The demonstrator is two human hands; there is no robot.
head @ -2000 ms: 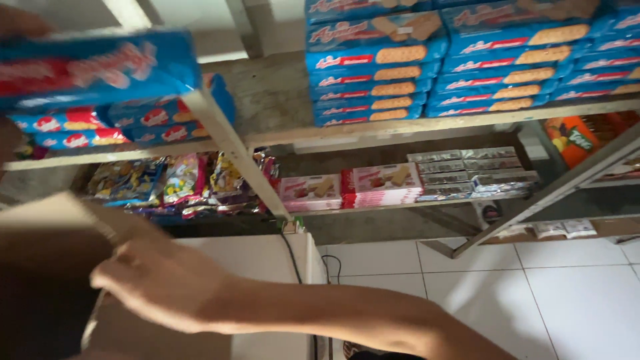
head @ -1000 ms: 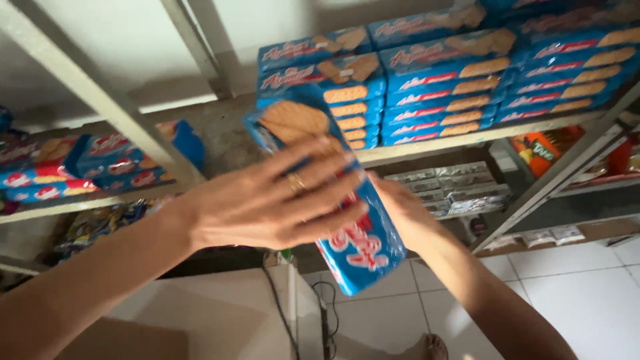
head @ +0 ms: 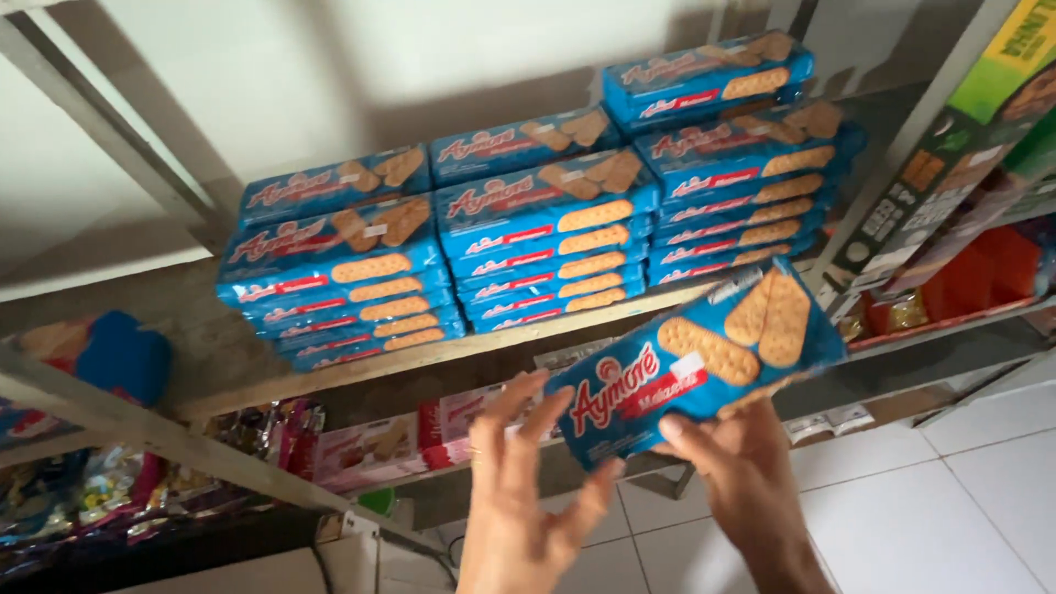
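A blue Aymoré biscuit packet (head: 635, 396) with oval biscuits pictured on it is tilted in front of the shelf. My right hand (head: 734, 462) grips its lower edge, thumb on the front face. At its left end my left hand (head: 528, 470) has its fingers spread around the corner; whether the fingertips touch it is hard to tell. Behind, blue packets of the same kind lie stacked on the shelf in a left stack (head: 346, 289), a middle stack (head: 553, 247) and a right stack (head: 742, 198), with more packets behind them.
The wooden shelf edge (head: 330, 371) runs below the stacks, between metal uprights. Pink wafer packets (head: 371, 454) lie on the lower shelf, shiny bagged goods (head: 107, 495) at lower left. Green cartons (head: 957, 157) stand at the right. White floor tiles (head: 973, 495) show below.
The packet has turned, and its biscuit picture now faces the camera. My left hand, which lay across a packet, has its fingers spread at the end. The view has shifted towards the stacks.
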